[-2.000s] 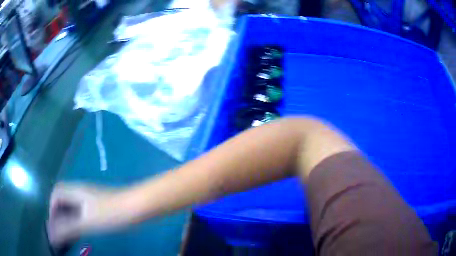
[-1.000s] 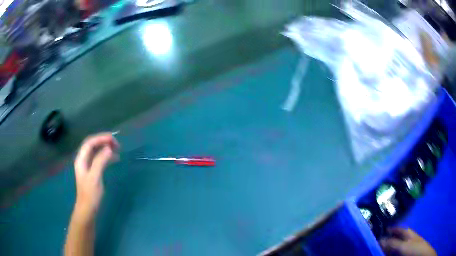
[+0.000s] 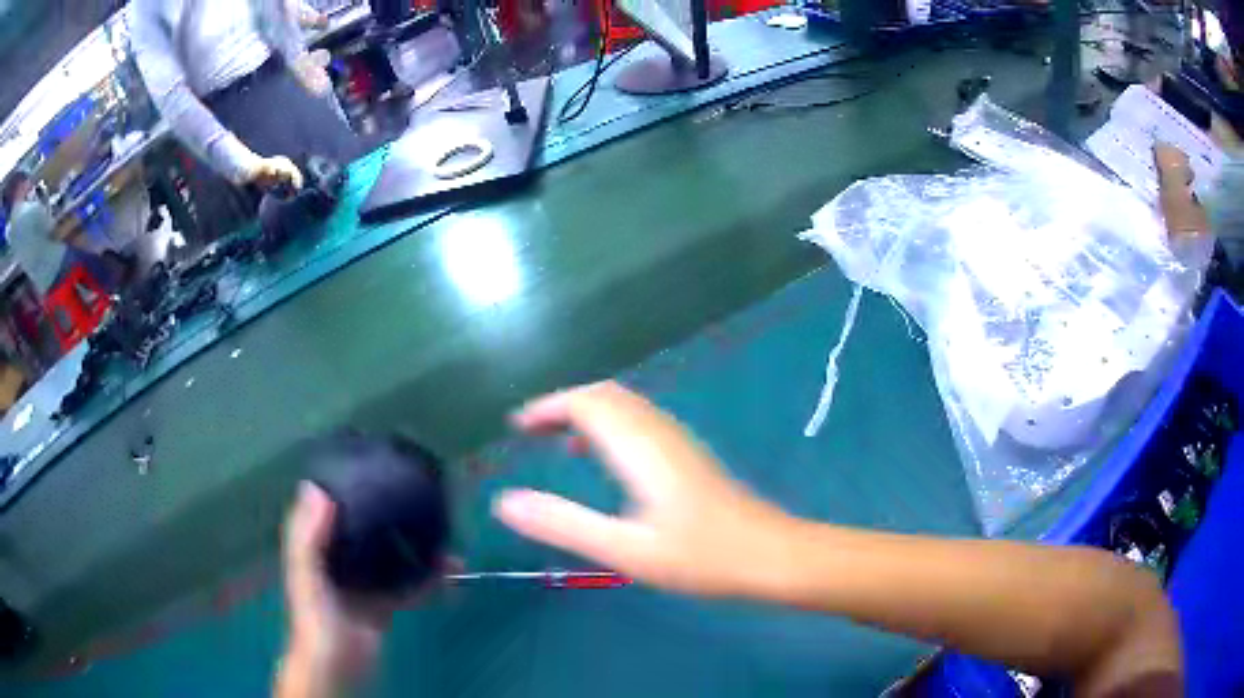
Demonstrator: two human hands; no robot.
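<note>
My left hand holds a round black housing at the lower left, its plain dark outer side showing; the image is a little blurred. My right hand is to the right of it, thumb and fingers apart, holding nothing and not touching the housing. The red screwdriver lies on the teal bench top, its silver shaft pointing left toward the housing, partly below my right hand. Black units with green boards sit along the near side of the blue bin at the right edge.
A clear bag of white parts lies at the right, its tie strip hanging. A shiny green strip crosses beyond the bench top. A dark plate with a light ring, cables and a monitor stand are on the far side. Another person's hand is beyond.
My left hand has taken hold of a black housing. My right hand has moved from the bin to the middle of the bench. The view has tilted up, showing more of the far side.
</note>
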